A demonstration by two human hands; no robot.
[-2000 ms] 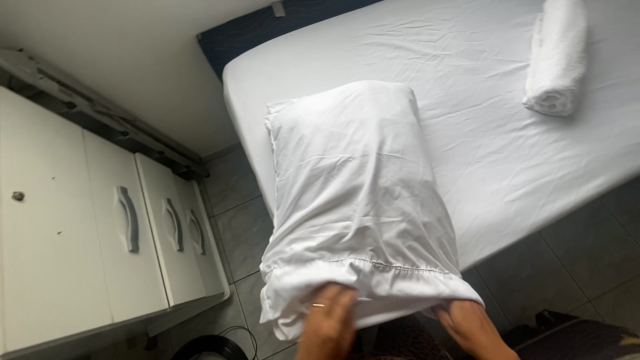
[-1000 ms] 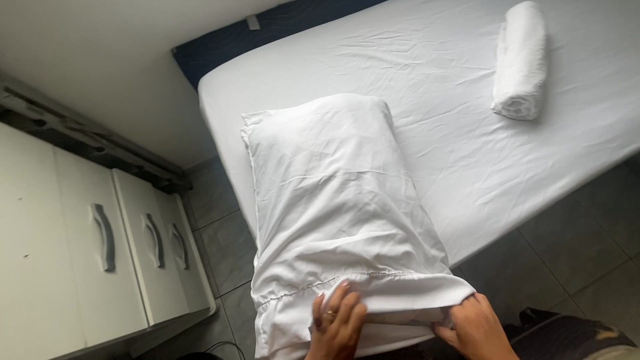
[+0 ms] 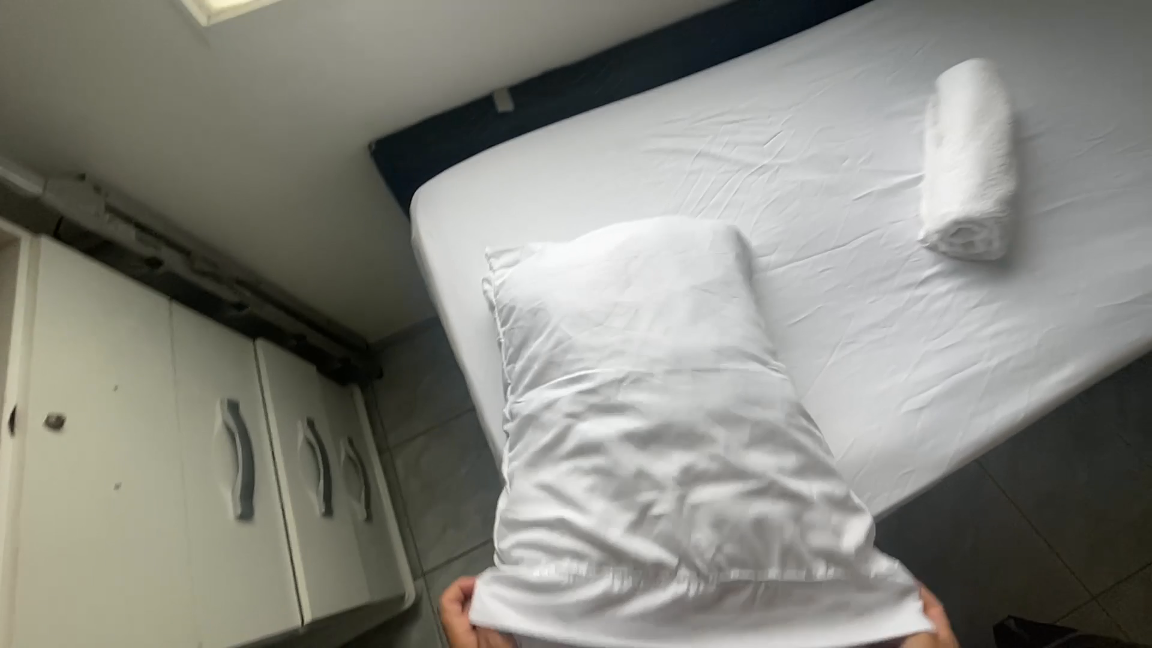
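A pillow in a white pillowcase [image 3: 648, 396] lies partly on the bed's corner, its hemmed end hanging toward me past the bed edge. My left hand [image 3: 463, 616] grips the left corner of the hem, and my right hand [image 3: 936, 621] grips the right corner. Both hands show only in part at the bottom of the view, with most fingers behind the cloth. The hem is stretched between them. A white fitted sheet [image 3: 864, 198] covers the mattress, wrinkled beside the pillow.
A rolled white towel [image 3: 972, 162] rests on the bed at the right. A dark blue headboard [image 3: 630, 76] stands against the wall. White cabinets [image 3: 117, 450] with grey handles are at the left. Grey floor tiles [image 3: 1035, 486] show, with a dark object [image 3: 1044, 633] at lower right.
My left hand has moved from the middle of the hem to its left corner. The pillowcase's open end, earlier folded up around my hands, is now pulled out wide toward me.
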